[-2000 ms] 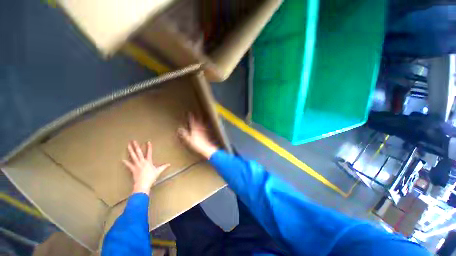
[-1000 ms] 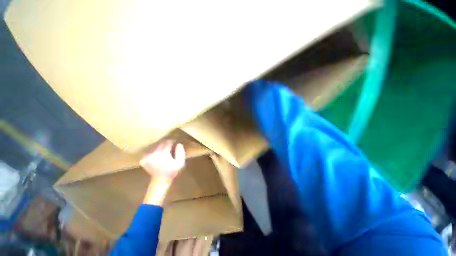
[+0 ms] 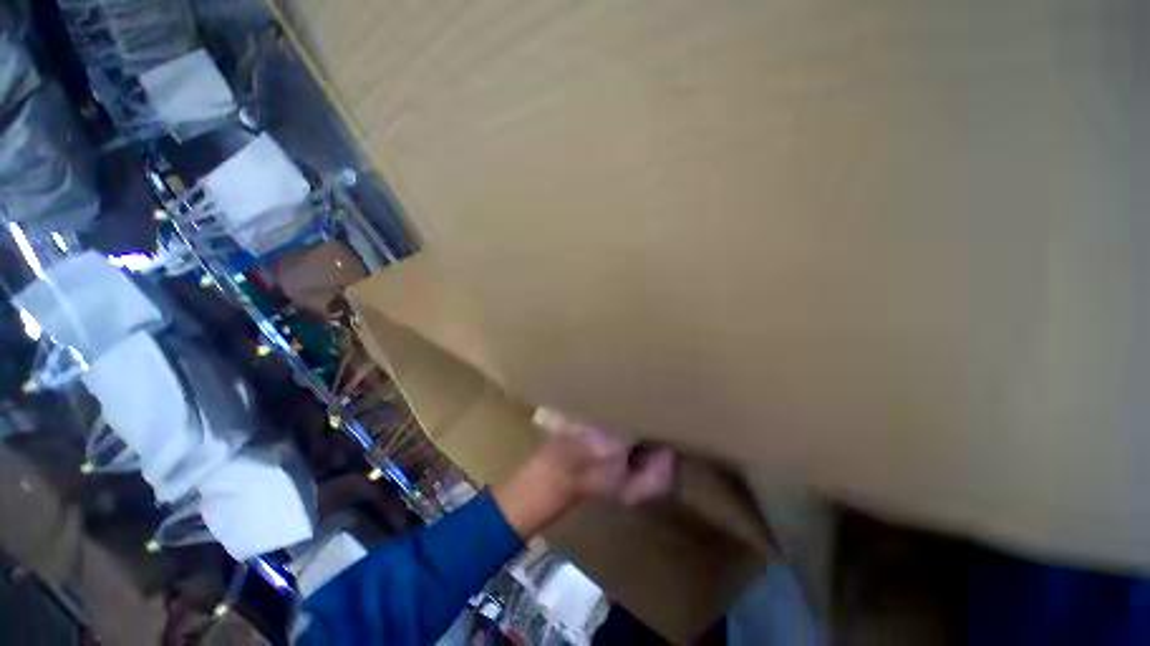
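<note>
A large brown cardboard panel (image 3: pixel 782 252), very close to the camera and blurred, fills the upper right. Below its lower left edge, part of an open carton (image 3: pixel 473 435) shows, with a shadowed brown face lower down. My left hand (image 3: pixel 599 467) comes in from the lower left in a blue sleeve. Its fingers are curled on a carton flap at the panel's lower edge; the exact grip is blurred. My right hand is not in view, hidden behind the panel or outside the picture. Dark blue cloth shows at the lower right corner.
On the left, several white covered pieces (image 3: pixel 259 505) stand along a metal rail or rack (image 3: pixel 309 379). More pale pieces (image 3: pixel 259 183) are at the upper left. A small brown box shape (image 3: pixel 315 271) lies behind the carton's corner. Grey floor shows beside the panel's left edge.
The view has swung towards the racks on the left. The large panel has come closer and covers more of the picture. My right sleeve has mostly gone from sight, and the green tote is out of view.
</note>
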